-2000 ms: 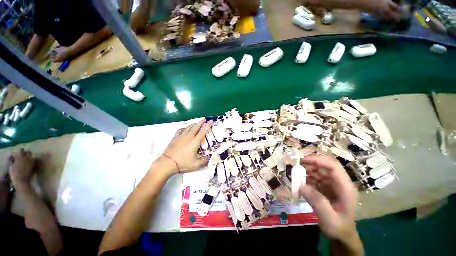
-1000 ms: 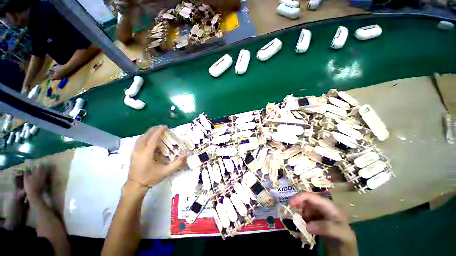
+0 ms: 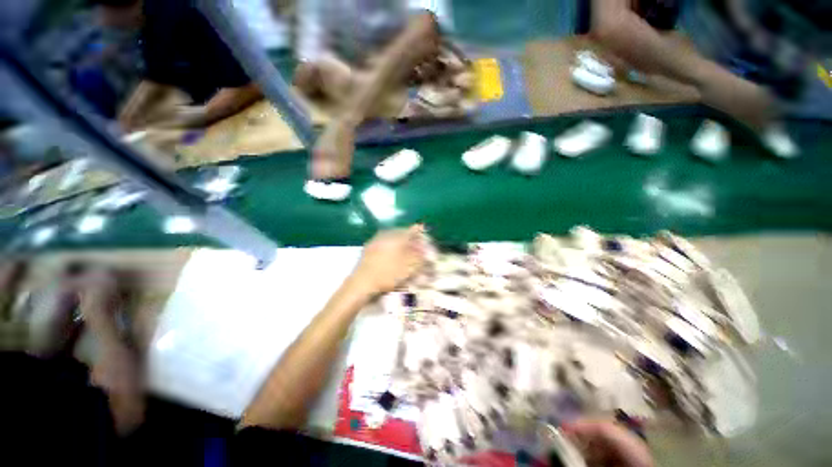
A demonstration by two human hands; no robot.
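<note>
A heap of cream-beige flat pieces, some with dark squares, lies in front of me and is blurred. My left hand is at the heap's upper left edge with fingers bent; whether it holds a piece cannot be told. My right hand is at the bottom edge of the picture, partly cut off and blurred. A pale elongated piece shows beside its fingers. A red and white printed carton sheet shows under the heap's lower left.
A green conveyor belt beyond the heap carries several white units. Another person's hand touches a white unit there. A grey metal upright crosses at left. A white sheet and brown covering flank the heap.
The view has shifted and blurred. My left hand has moved from left of the heap onto its upper left edge. My right hand is lower in the picture. Another person's arm now reaches over the belt.
</note>
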